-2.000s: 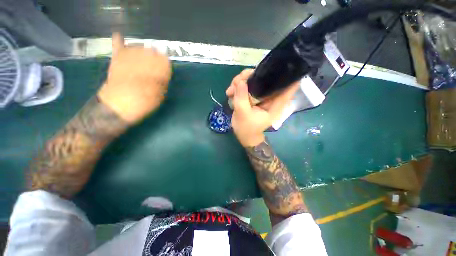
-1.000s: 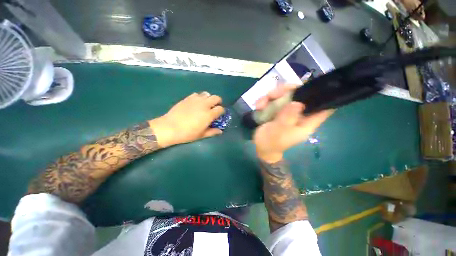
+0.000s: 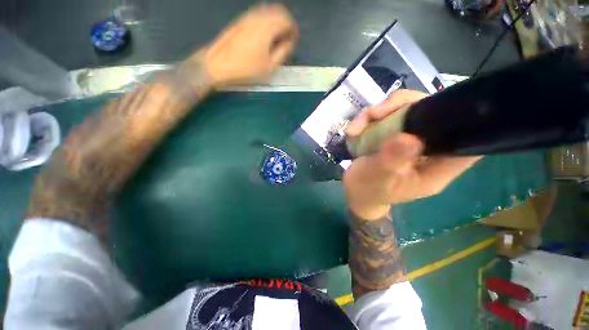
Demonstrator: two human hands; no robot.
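Note:
A round blue patterned unit [image 3: 279,167] with a pale centre lies on the green mat, a thin whitish cord at its upper edge. Nothing touches it. My right hand [image 3: 387,158] is shut on the electric screwdriver [image 3: 497,106], a thick black cylinder with a cream nose, right of the unit. Its nose is at the screw feeder [image 3: 349,97], a white and black tilted box. The driver bit is not clearly visible. My left hand [image 3: 255,45] is blurred over the conveyor beyond the rail; whether it holds anything cannot be told.
The dark conveyor [image 3: 336,32] runs beyond the scuffed whitish rail [image 3: 303,78]. Another blue unit [image 3: 108,35] lies on it at the upper left. A white fan base [image 3: 39,138] stands at the left edge. Plastic bags and brown cardboard are at the far right.
My left hand has left the unit and moved up over the conveyor. The unit is now uncovered. My right hand has shifted right with the screwdriver, which now looks larger and nearer.

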